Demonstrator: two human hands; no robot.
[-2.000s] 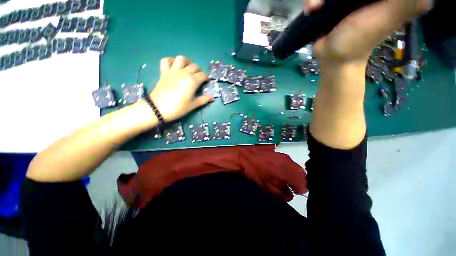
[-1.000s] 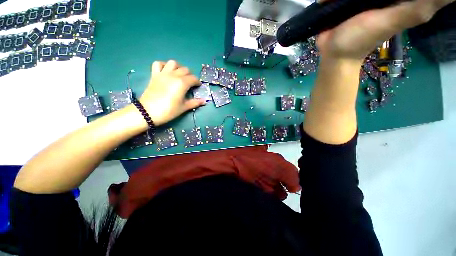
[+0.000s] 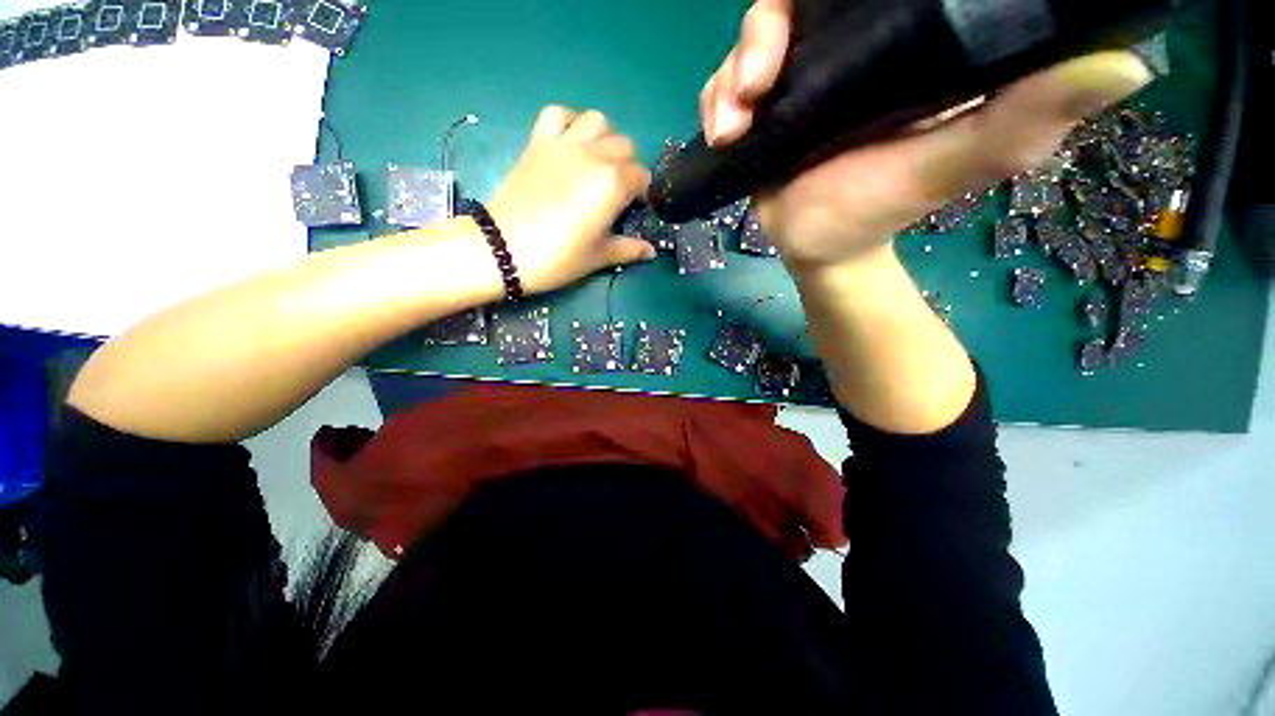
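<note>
My right hand (image 3: 867,168) is closed around the thick black electric screwdriver (image 3: 895,77), which has a pale band. Its front end points down left, close to my left fingertips. My left hand (image 3: 573,210) rests on the mat with thumb and fingers at a small circuit board module (image 3: 643,231), mostly hidden by the hand and the screwdriver. Another module (image 3: 701,246) lies just right of it. The driver's narrow tip cannot be made out. More modules (image 3: 597,346) lie in a row along the mat's front edge.
Two modules with thin leads (image 3: 326,193) lie left of my wrist. Panelled boards (image 3: 266,17) lie on the white sheet (image 3: 154,168). A heap of small parts (image 3: 1091,210) with a yellow-handled tool (image 3: 1169,217) is at right. Red-brown cloth (image 3: 587,441) covers the lap.
The screwdriver has moved left and down from the screw feeder to my left fingertips. The feeder no longer shows. The view has shifted; my left hand stays at the module cluster.
</note>
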